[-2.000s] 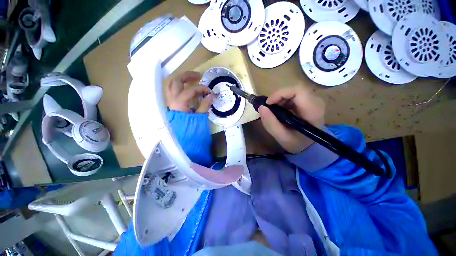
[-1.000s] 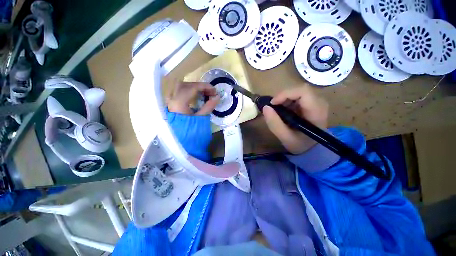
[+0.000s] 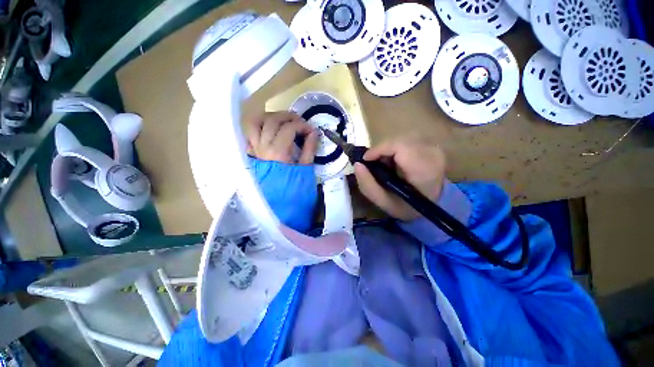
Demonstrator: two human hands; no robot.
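A white round ear cup (image 3: 337, 166) with a dark ring inside lies on the cream block (image 3: 358, 107). It joins the white curved headband (image 3: 208, 154), propped against my body; the other open cup (image 3: 247, 304) shows a small circuit board. My right hand (image 3: 403, 175) holds the black soldering iron (image 3: 437, 213), its thin tip inside the ear cup. My left hand (image 3: 281, 137) is at the cup's left edge, fingertips bent together beside the iron's tip. Whether the fingertips pinch a thin wire is too small to tell.
White slotted speaker plates (image 3: 399, 50) lie at the back and back right, some showing a dark speaker (image 3: 475, 77). Cat-ear headphones (image 3: 123, 188) lie on the green belt at left. A thin shiny strand (image 3: 613, 147) lies at right. A white tubular frame (image 3: 147, 301) stands at lower left.
The iron and my right hand have moved left, and the tip now reaches nearer the cup's middle, closer to my left fingertips. The other open cup has shifted slightly. The view has moved a little.
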